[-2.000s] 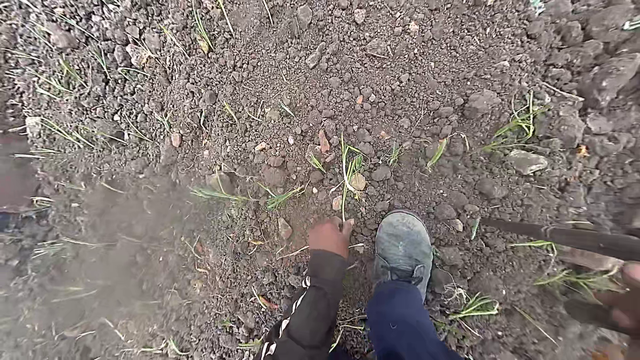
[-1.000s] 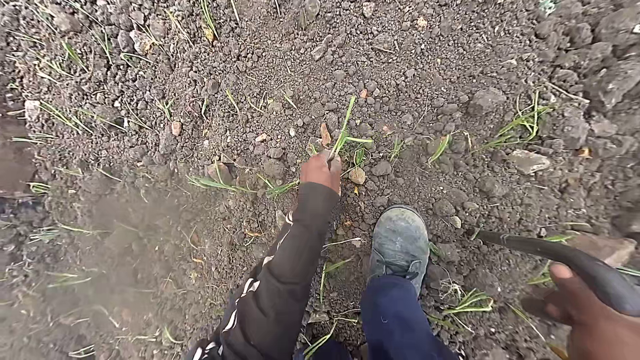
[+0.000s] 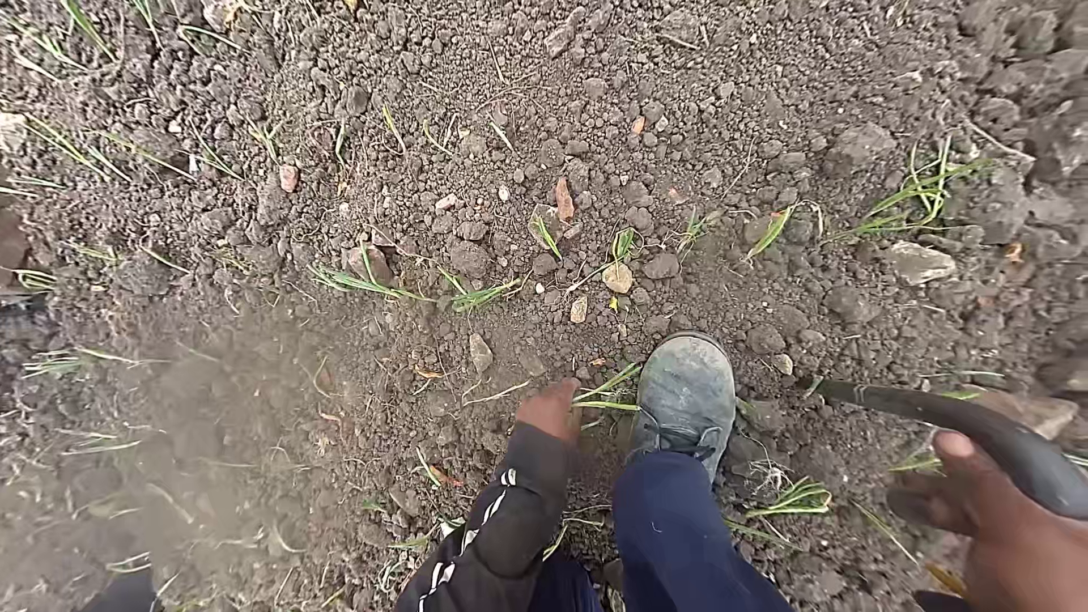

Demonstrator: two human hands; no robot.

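In the lower middle, my left hand is closed by a thin green seedling, whose leaves stick out rightward toward the boot. The fingertips are low over the soil and partly hidden. At the lower right, my right hand is at a dark, curved tool, with the thumb against its lower edge. The tool's narrow end reaches left to the soil beside the boot; its other end leaves the view. The exact grip is partly hidden.
Limp green seedlings lie or stand in the cloddy soil on both sides. Pale stones and reddish fragments are scattered about. A dark blue trouser leg rises from the boot. The lower left is hazy.
Since one second ago, my left hand has drawn back toward my body and beside the boot, with green leaves still at its fingers. The dark tool's angle has shifted from two seconds ago.
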